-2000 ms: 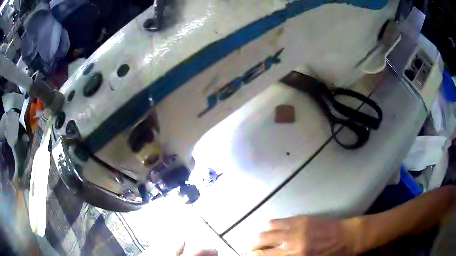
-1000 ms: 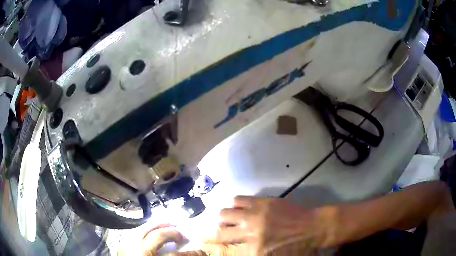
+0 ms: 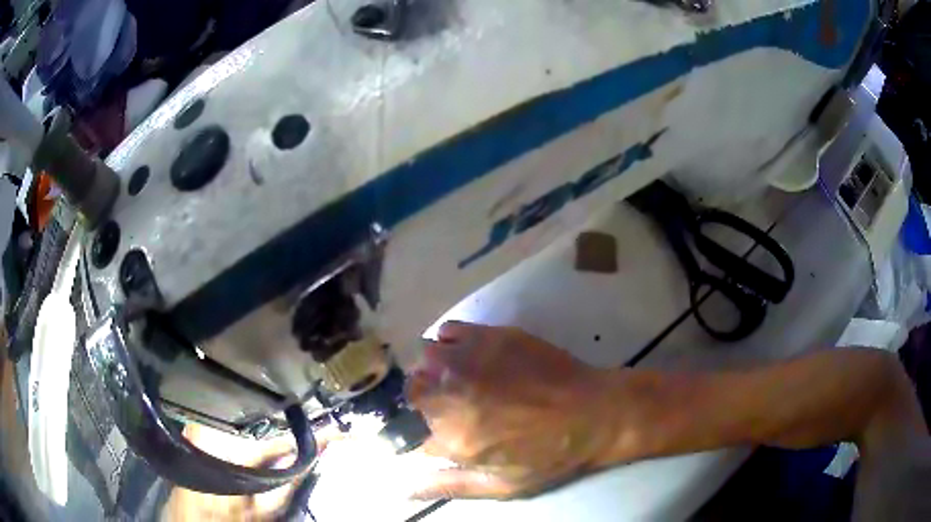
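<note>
My right hand is bare, with its fingers bent beside the brightly lit presser foot and needle area of the white sewing machine head. My left hand shows low at the left, partly hidden behind the curved metal take-up lever guard. Glare and the machine hide the fingertips of both hands, so I cannot tell whether they hold cloth. The brass-coloured thread tension dial is just above the lit spot. Part of a plaid cloth hangs left of the guard.
Black fabric shears lie under the machine arm, handles to the right. A brown patch is on the bed. A pale control panel stands at the right end. Dark cloth heaps lie behind at upper left.
My right hand has moved from the front of the bed up to the needle area. My left hand has moved left, behind the guard. The view has shifted slightly.
</note>
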